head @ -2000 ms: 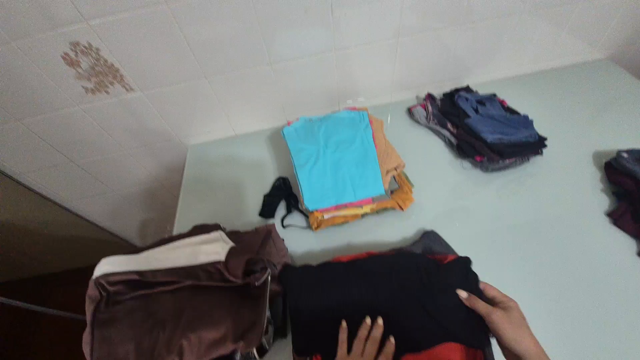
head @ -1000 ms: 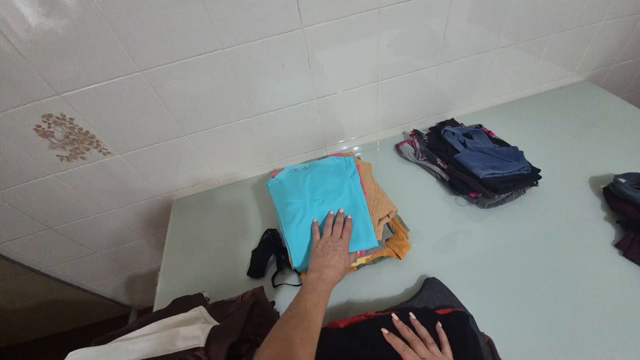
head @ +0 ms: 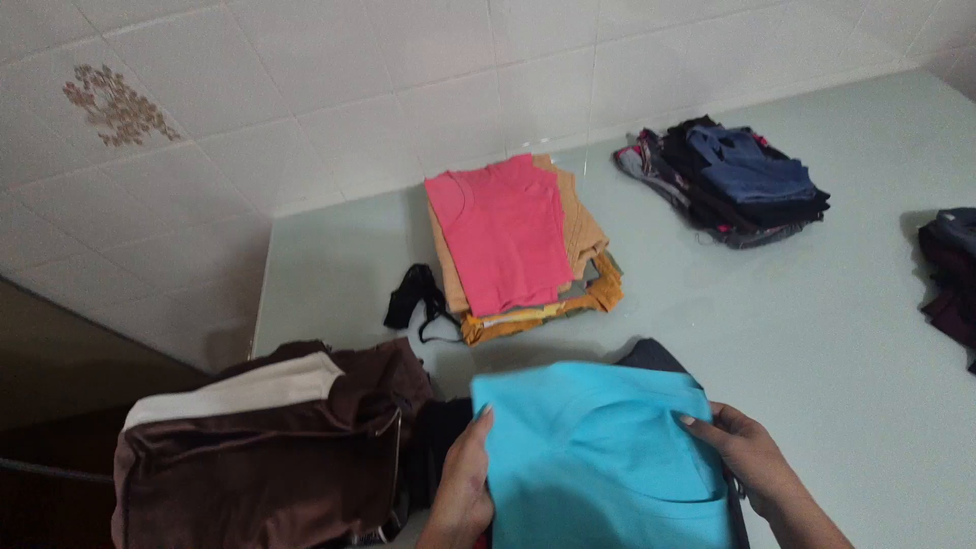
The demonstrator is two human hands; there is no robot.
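A folded turquoise garment [head: 602,457] is held between my two hands, above the near stack of dark clothes [head: 654,357], most of which it hides. My left hand [head: 463,480] grips its left edge, while my right hand [head: 743,450] has its right edge, thumb on top. Beyond them, a folded pink top [head: 507,236] lies uppermost on a stack with tan and mustard garments [head: 602,286]. Beside that stack's left side is a black strappy item [head: 415,301].
Left of my hands sits a brown garment or bag with a cream band [head: 259,473]. A dark stack topped with blue cloth [head: 751,175] is at back right, more dark clothes [head: 953,267] at the right edge. A tiled wall [head: 427,69] borders the pale table [head: 823,343].
The turquoise garment has come off the far stack and toward me, exposing the pink top. My left hand lay on it a second ago; my right hand, earlier on the black cloth, now grips it too.
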